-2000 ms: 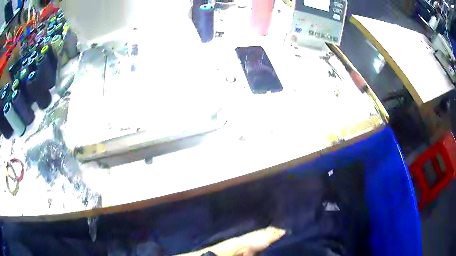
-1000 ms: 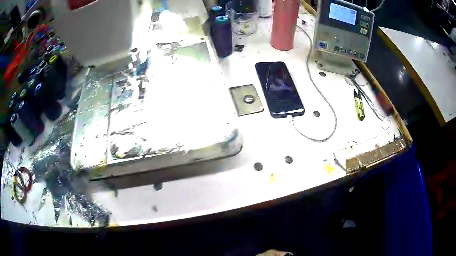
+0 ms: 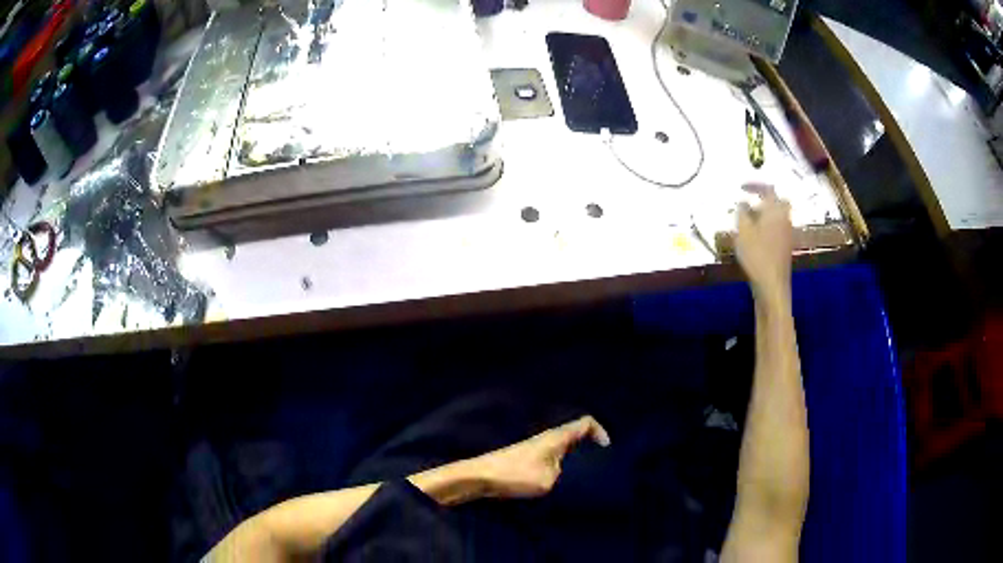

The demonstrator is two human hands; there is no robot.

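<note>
Dark navy cloth (image 3: pixel 440 379) lies over the lap below the table edge. My left hand (image 3: pixel 539 456) is over this cloth at the lower middle, palm side down, with one finger stretched forward and bent at the tip. Dark cloth on dark cloth hides whether it grips any. My right hand (image 3: pixel 764 231) is blurred above the right front corner of the table, with the arm reaching up from below. I see nothing in it. Small yellow-green snips (image 3: pixel 754 138) lie on the table just beyond its fingertips, not touched.
The white table (image 3: pixel 418 258) holds a bulky white machine bed (image 3: pixel 330 110), a phone (image 3: pixel 592 83) on a cable, a grey control box (image 3: pixel 737 22), thread spools (image 3: pixel 72 110) and red-yellow loops (image 3: pixel 33 258). A blue bin (image 3: pixel 858 407) stands at the right, a red stool (image 3: pixel 951 396) beyond.
The view has tilted down, so the table sits higher. My right hand and forearm have come into view over the table corner. My left hand and forearm now show more fully.
</note>
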